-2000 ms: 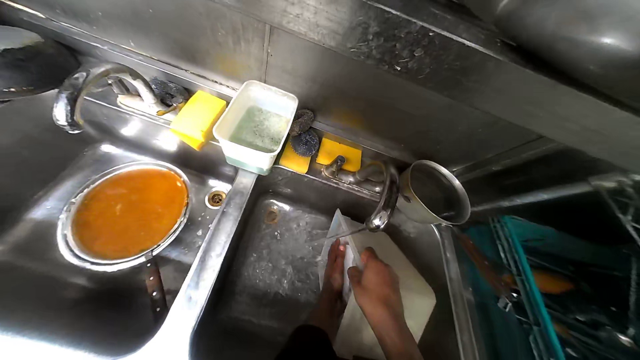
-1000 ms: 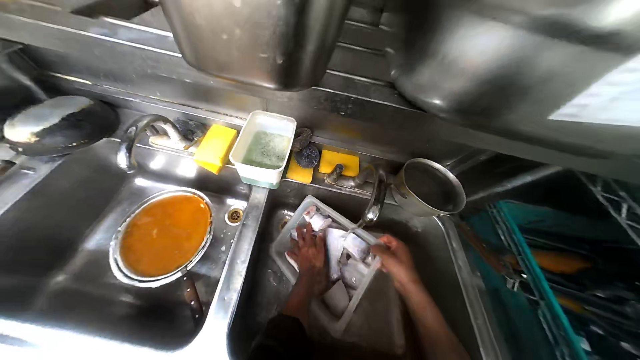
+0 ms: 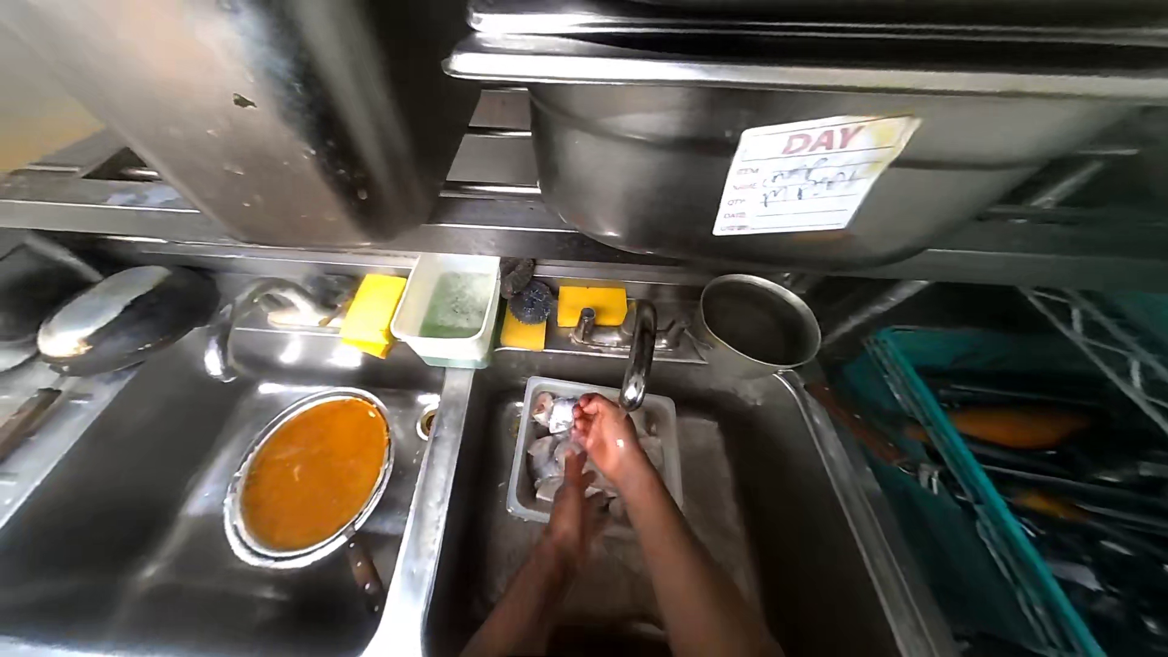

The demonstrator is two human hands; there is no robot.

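In the right basin, a white plastic tray (image 3: 516,474) holds several pale, silvery fish pieces (image 3: 545,456). My right hand (image 3: 607,438) is above the tray beside the faucet spout (image 3: 641,356), its fingers bent at a silvery piece; whether it grips that piece is unclear. Lower and to the left, my left hand (image 3: 573,502) reaches over the pieces, its fingers partly hidden, so its hold cannot be told. Under the tray lies a flat, pale board or lid (image 3: 707,474).
The left basin holds a pan of orange liquid (image 3: 315,474). Along the back ledge stand a tub of greenish soapy water (image 3: 456,306), yellow sponges (image 3: 372,315), dark scrubbers (image 3: 531,301) and a metal pot (image 3: 759,319). Steel containers (image 3: 657,173) overhang the sink. A teal crate (image 3: 967,484) is at right.
Two seconds ago both hands were at a white piece by the pale board; one second ago they were spread over the tray. Now they are close together above it. The view has shifted.
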